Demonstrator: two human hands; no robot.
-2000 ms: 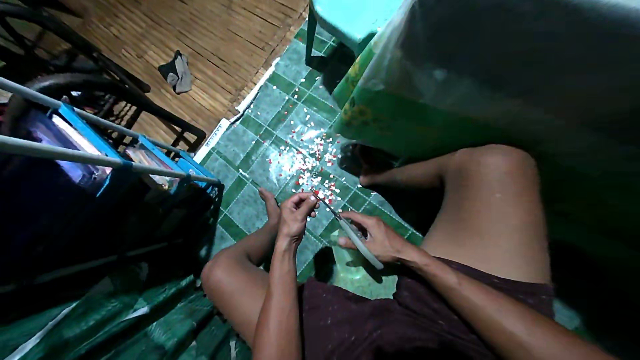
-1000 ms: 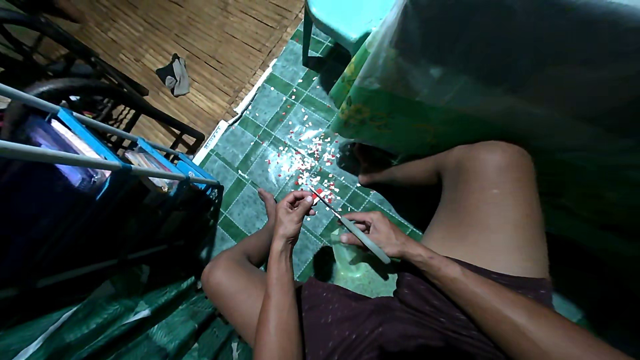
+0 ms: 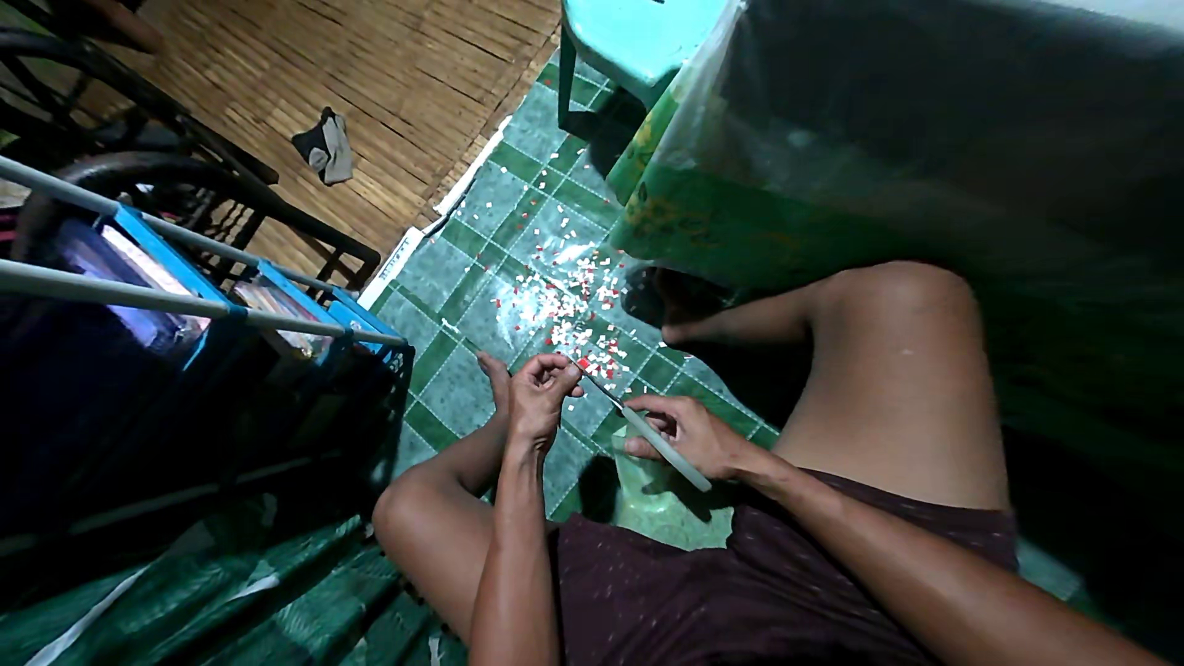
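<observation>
My right hand (image 3: 680, 435) is closed around the pale grey-green handle of a pair of scissors (image 3: 664, 449), whose dark blades point up and left toward my other hand. My left hand (image 3: 546, 393) pinches a small red piece (image 3: 584, 364), probably paper or thin plastic, close to the blade tips. Whether the blades touch it is too small to tell. Many tiny white and red cut pieces (image 3: 573, 305) lie scattered on the green tiled floor beyond both hands, between my bare feet.
A turquoise plastic stool (image 3: 638, 42) stands beyond the pieces, beside a table covering (image 3: 786, 213). A metal rack with blue parts (image 3: 236, 310) is at the left. A grey and black cloth item (image 3: 326, 148) lies on the bamboo floor (image 3: 398, 83).
Both hands stay nearly in place over the floor. The scissors' handle has shifted slightly in my right hand. The red piece shows at the blade tips in the earlier frames too.
</observation>
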